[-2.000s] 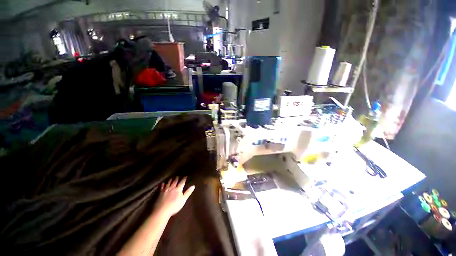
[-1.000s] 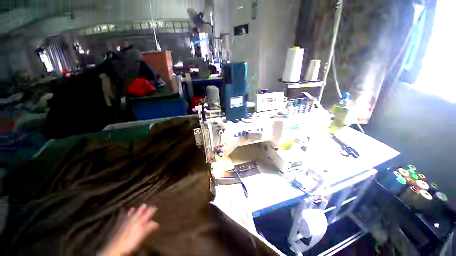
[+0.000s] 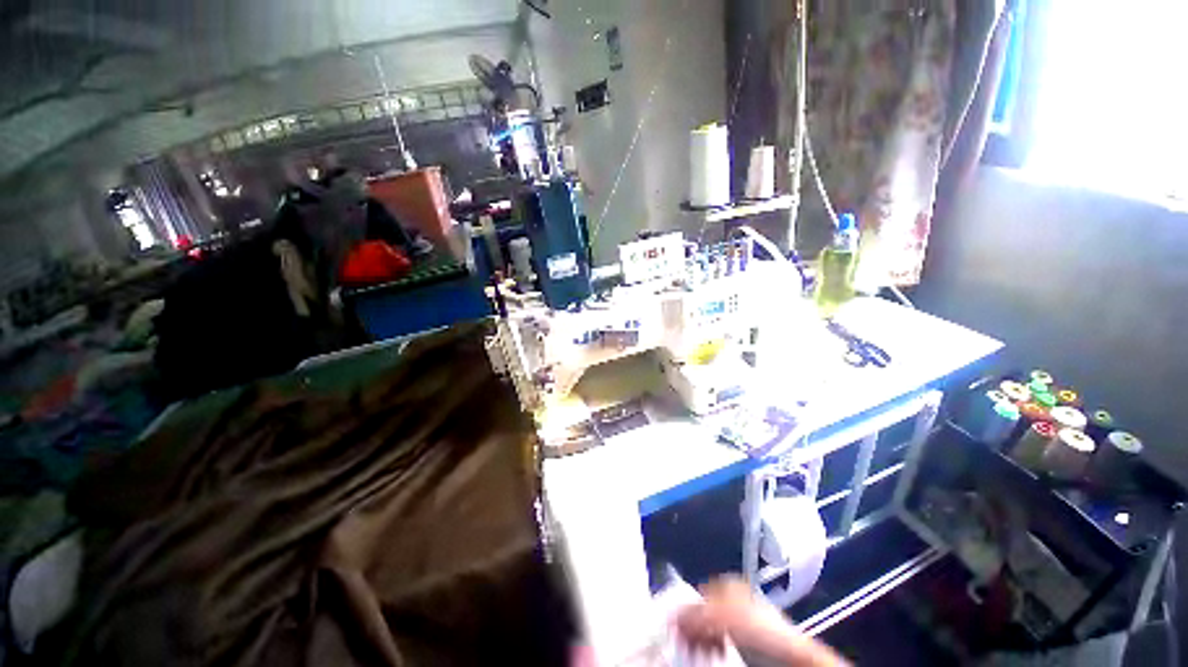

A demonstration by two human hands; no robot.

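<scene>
Brown fabric (image 3: 300,508) lies in wide folds over the left table and hangs towards me, its right edge beside the sewing machine. The white sewing machine (image 3: 612,332) has a lit needle area at its left end; the fabric edge lies close to it. My right hand (image 3: 743,623) is low at the bottom edge, blurred, at a pale cloth (image 3: 662,625) below the table front. Its grip is too blurred to tell. My left hand is not in view.
The white table (image 3: 932,341) carries dark scissors (image 3: 860,347) and a yellowish-green bottle (image 3: 838,276). A white roll (image 3: 792,534) hangs below its front. Coloured thread spools (image 3: 1068,443) fill a dark tray at right. White cones (image 3: 709,167) stand behind.
The view has turned right and the machine sits further left and up. The hand that lay on the brown fabric has left view. My right hand has appeared at the bottom beside pale cloth.
</scene>
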